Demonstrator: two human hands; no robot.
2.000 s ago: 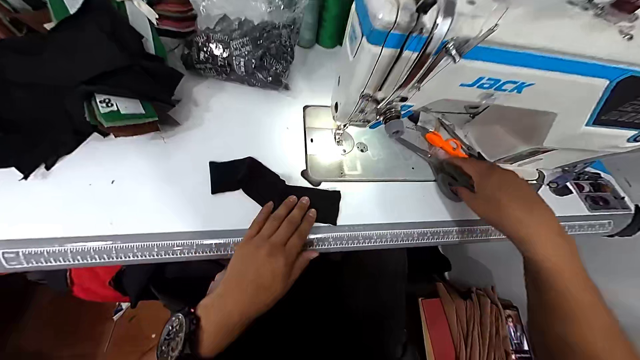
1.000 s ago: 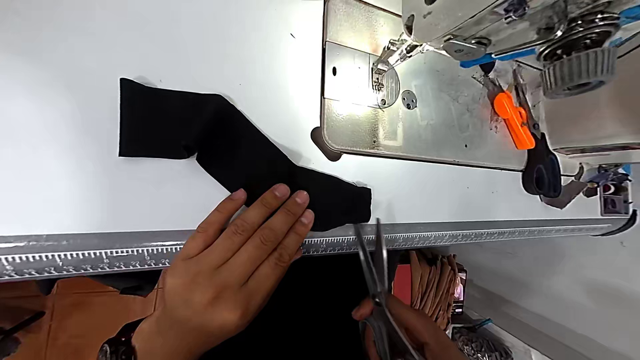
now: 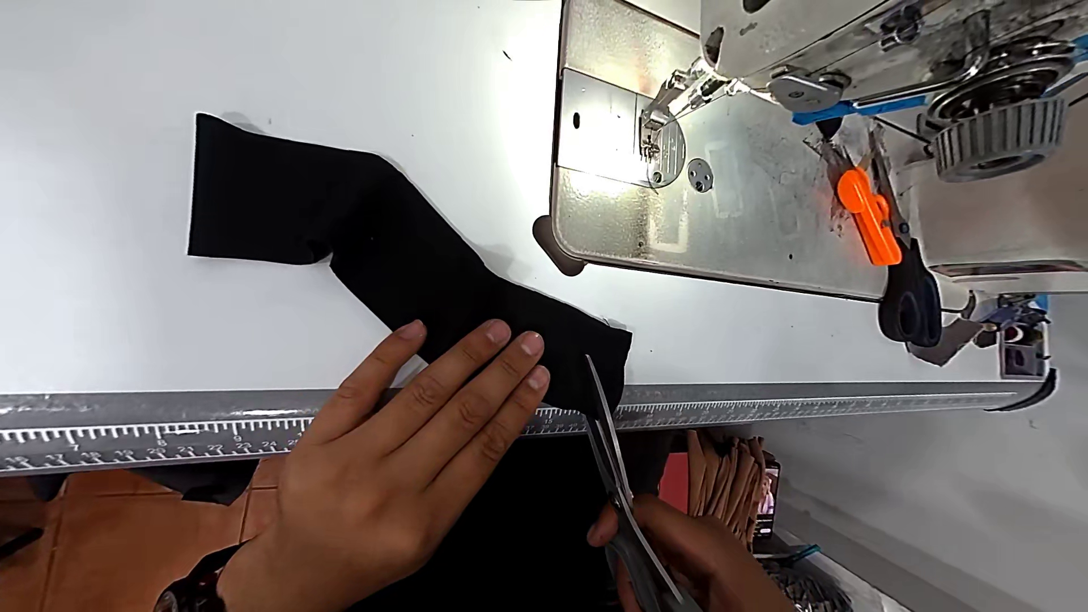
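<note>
A folded strip of black fabric (image 3: 408, 229) lies bent across the white table beside the sewing machine's bed. My left hand (image 3: 425, 442) rests flat on the strip's lower edge, fingers slightly spread, pressing it near the table edge. In my right hand (image 3: 680, 544) is a pair of metal scissors (image 3: 619, 476). Their blades point up and away from me, parted a little, with the upper blade over the right end of the strip. The grip on the handles is partly hidden at the bottom of the view.
The sewing machine's metal bed (image 3: 620, 204) is at the upper right. An orange-handled tool (image 3: 869, 217) and black-handled scissors (image 3: 909, 297) lie on it and by its edge. A measuring tape (image 3: 765, 412) runs along the table's front edge. Brown folded pieces (image 3: 727, 480) are below at right.
My right hand has left the black-handled tool by the machine and come to the table's front edge with scissors; their blades have since reached the fabric. My left hand stays on the strip. The view is closer.
</note>
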